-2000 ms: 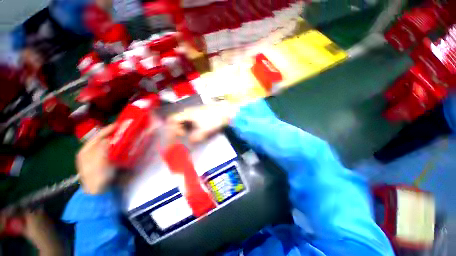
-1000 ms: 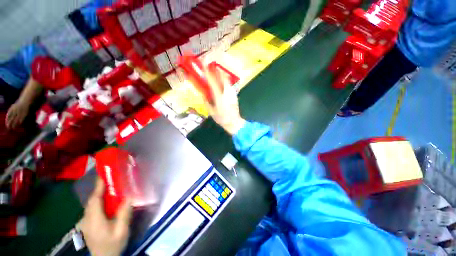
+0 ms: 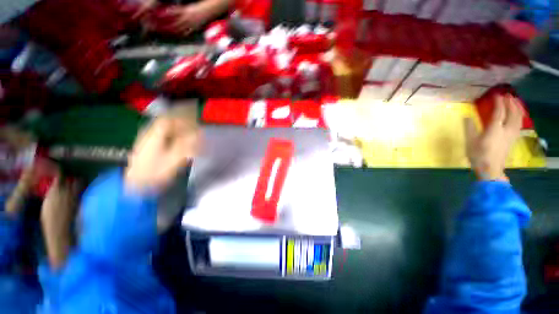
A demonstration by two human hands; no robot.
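Note:
A red product box (image 3: 273, 179) lies flat on the silver-grey plate of the bench scale (image 3: 211, 184). The pale display (image 3: 245, 252) and coloured keypad (image 3: 306, 256) face me. My left hand (image 3: 162, 147) is blurred, at the plate's upper left; whether it holds anything cannot be told. My right hand (image 3: 499, 132) is at the far right over the yellow board (image 3: 404, 138), with its fingers on a red product box (image 3: 504, 101) partly hidden behind them.
Stacked boxes (image 3: 441, 76) stand behind the yellow board. Loose red boxes (image 3: 245, 67) lie jumbled beyond the scale. A small white paper (image 3: 350, 237) is right of the scale on the green conveyor belt (image 3: 392, 208). Other people's hands (image 3: 190, 15) show at the top left and left edge.
The view has turned and the scale now faces me. A box now lies on the plate. My left hand has moved to the plate's upper left; my right hand is farther right along the board.

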